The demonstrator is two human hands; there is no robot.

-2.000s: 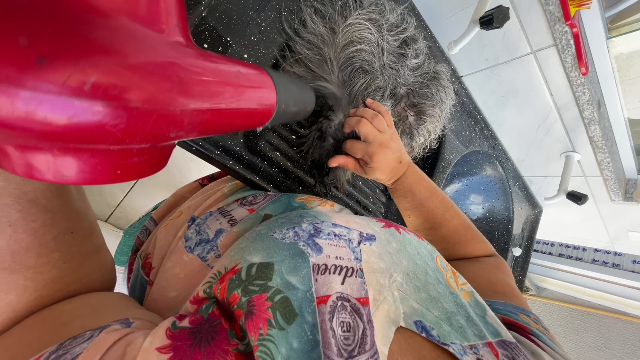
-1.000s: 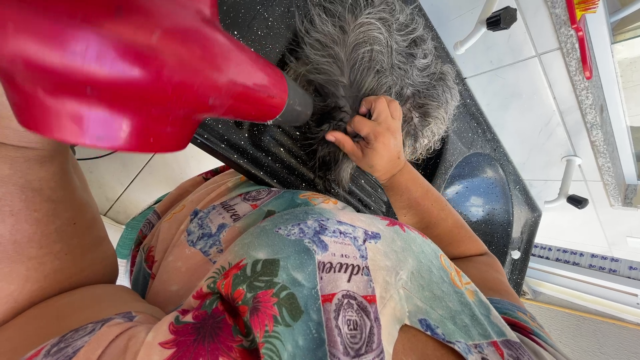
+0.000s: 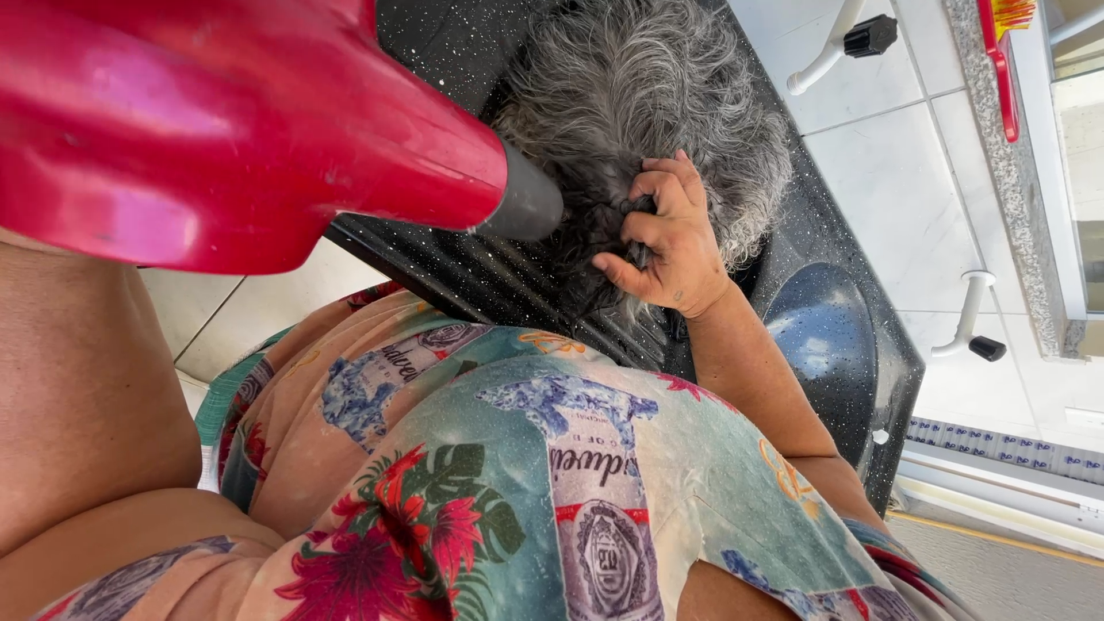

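Observation:
A dog with shaggy grey fur (image 3: 647,78) lies on a black speckled laundry sink (image 3: 414,259); its head cannot be made out. My right hand (image 3: 677,241) has its fingers curled into the darker, clumped fur, gripping a tuft near the thumb. A red blower dryer (image 3: 259,138) with a black nozzle (image 3: 526,197) reaches in from the upper left. The nozzle's tip is beside that dark fur, left of my fingers. My bent left arm (image 3: 95,371) rises under the dryer. My left hand is hidden, so its hold cannot be seen.
The sink has a ridged washboard part and a round bowl (image 3: 824,345) at right. Two white taps (image 3: 828,47) (image 3: 966,315) with black knobs stick out from the tiled wall. A red-handled brush (image 3: 1000,82) lies on a granite ledge (image 3: 992,164).
The dryer's nozzle has shifted slightly against the dog's fur. My right hand stays at the dark fur, with its fingers changing their curl.

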